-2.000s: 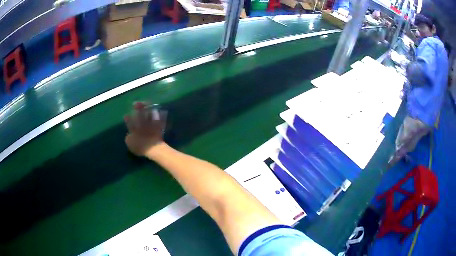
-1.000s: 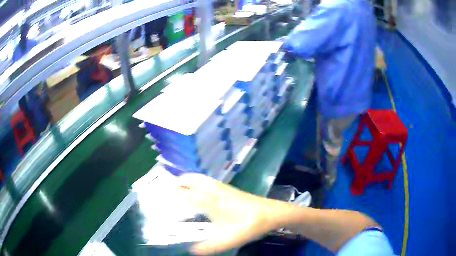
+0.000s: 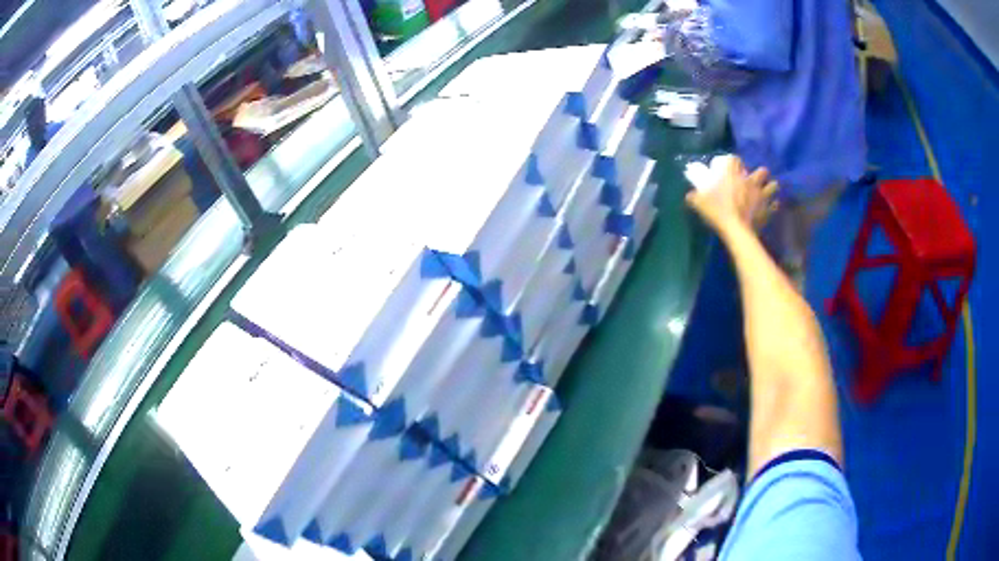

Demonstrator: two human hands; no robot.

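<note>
My right hand (image 3: 734,197) is stretched far forward at the upper right, near another worker. Its fingers are closed on a small white item (image 3: 701,172), too blurred to name. My left hand is not in view. Stacked retail boxes (image 3: 362,197) fill the middle in rows several layers high, with white tops and blue-and-white striped sides. The nearest stack (image 3: 247,411) stands at the lower left.
A worker in a blue top (image 3: 800,99) stands at the top right beside the green ledge (image 3: 613,384). A red stool (image 3: 920,236) is on the blue floor at right. A dark bin with crumpled white scraps (image 3: 679,510) is below. A metal post (image 3: 351,77) rises behind the boxes.
The view has swung right and closer to the stacked boxes. My right hand has moved from the belt, past the near ledge, to the far right, and now holds a small white item.
</note>
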